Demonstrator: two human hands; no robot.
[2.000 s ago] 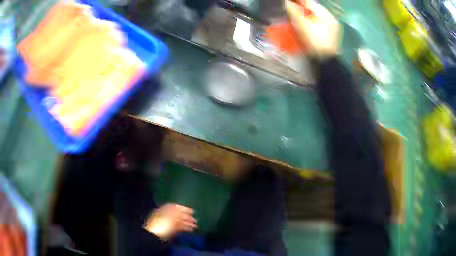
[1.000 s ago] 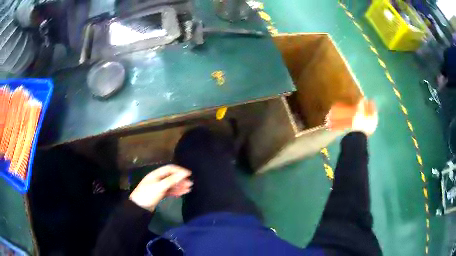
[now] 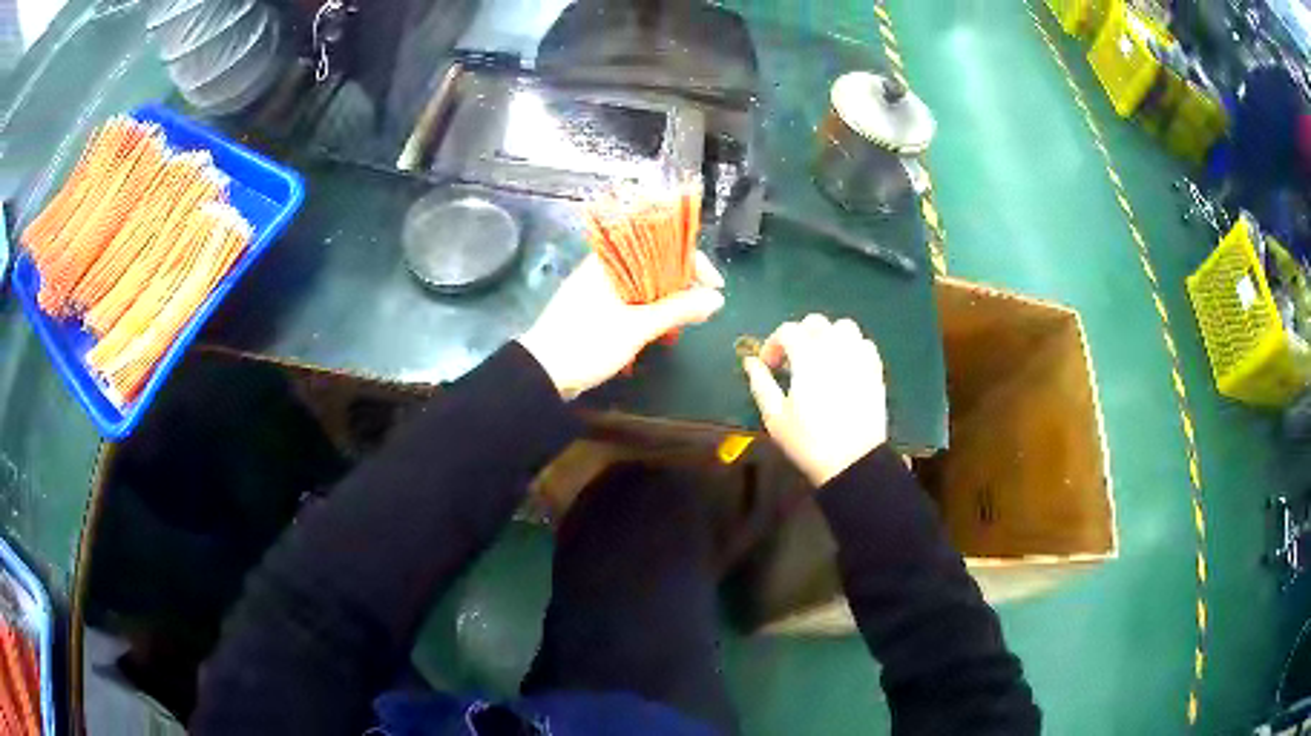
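My left hand [image 3: 611,324] is closed around a bundle of orange lead wires [image 3: 643,247] and holds it upright above the bench, pale tips up. The bundle is in front of the solder pot [image 3: 590,132]. My right hand [image 3: 827,388] is over the bench's right part, thumb and forefinger pinching a small yellowish rubber band [image 3: 748,347]. The round grey flux dish [image 3: 462,242] lies on the bench left of the bundle.
A blue tray [image 3: 281,216] of orange bundles is at left. A lidded metal pot [image 3: 873,137] and a dark long-handled tool [image 3: 841,242] are at right. An open wooden box [image 3: 1028,431] stands beside the bench. Yellow crates [image 3: 1239,316] are on the floor.
The orange bundle has passed from my right hand, out over the wooden box, to my left hand above the bench. My right hand has moved back left to the rubber bands.
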